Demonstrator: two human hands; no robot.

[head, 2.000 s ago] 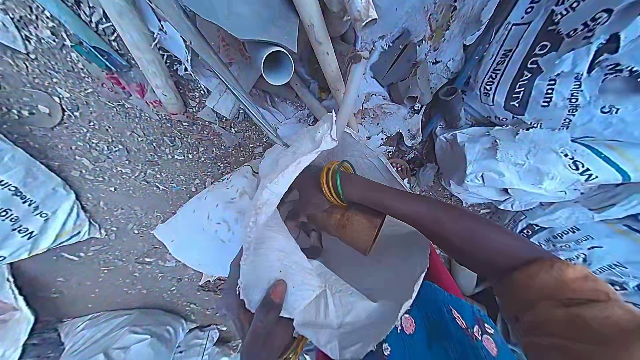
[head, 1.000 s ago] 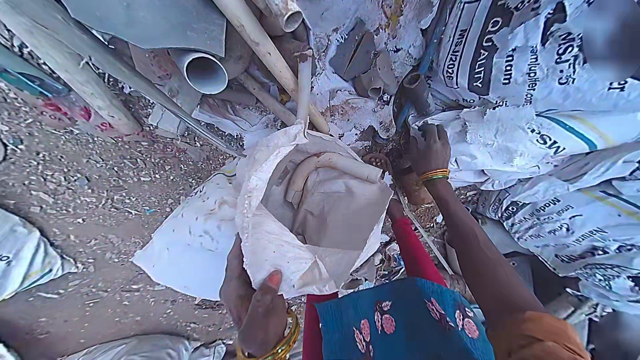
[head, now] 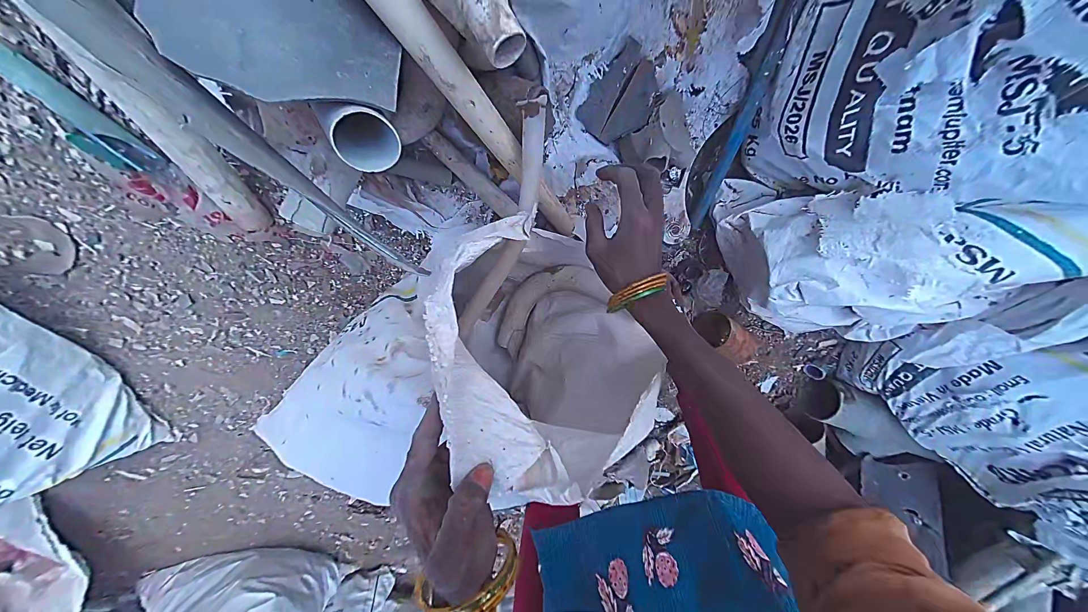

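My left hand (head: 450, 510) grips the near left rim of a white woven plastic sack (head: 493, 416), thumb on its outer face. The sack's mouth gapes upward, showing a curved piece of pale pipe (head: 518, 319) inside. A thin pale pipe (head: 531, 161) crosses the sack's far rim, its lower part inside. My right hand (head: 627, 223) is raised just beyond the sack's right rim, fingers spread and bent, with nothing seen in it. A short brown pipe piece (head: 725, 334) lies on the ground right of my right wrist.
Long pipes (head: 459, 93), a wide grey pipe end (head: 365, 138) and a flat grey sheet (head: 280, 51) are piled beyond the sack. Printed white sacks (head: 918, 246) fill the right side. Another filled sack (head: 68, 408) lies at the left, on ground strewn with chips.
My right hand was inside the sack by a brown pipe piece, then reached to the ground at the right. Now it is raised beside the rim. The thin pipe now extends into the sack.
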